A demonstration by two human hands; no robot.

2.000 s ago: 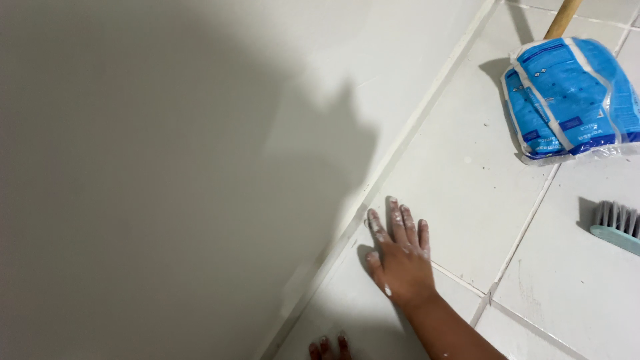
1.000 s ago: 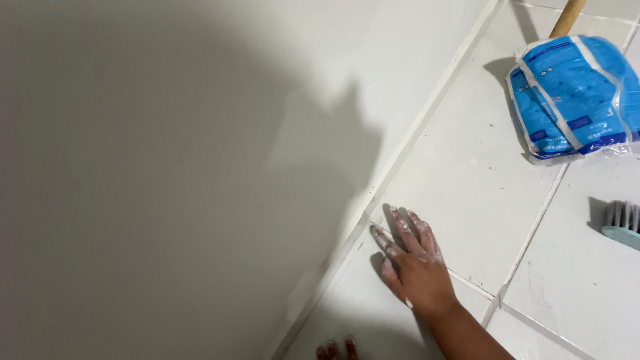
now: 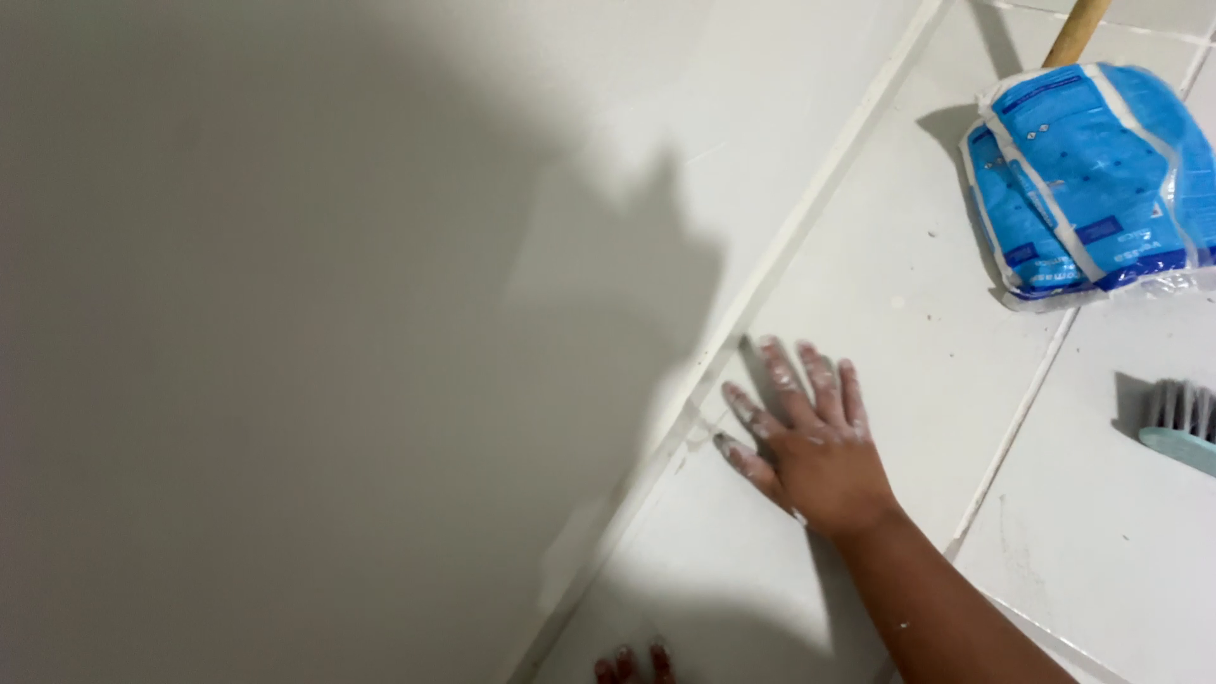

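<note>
My right hand (image 3: 822,451) lies palm down on the white floor tile, fingers spread, holding nothing. White residue coats its fingers, and the thumb and index fingertip are close to the grout-like strip (image 3: 708,366) where the wall (image 3: 380,380) meets the floor. At the bottom edge, only a few whitened fingertips of my left hand (image 3: 632,665) show, apart, over the floor near the wall; the rest of that hand is out of view. A tile joint (image 3: 1012,437) runs to the right of my right hand.
A blue and white plastic bag (image 3: 1092,180) bearing writing lies on the floor at upper right, with a wooden handle (image 3: 1075,33) showing behind it. A pale green brush (image 3: 1183,446) with grey bristles is at the right edge. Small specks dot the tiles.
My right hand has moved a little up along the foot of the wall, and its fingers are spread wider. The left fingertips stay at the bottom edge.
</note>
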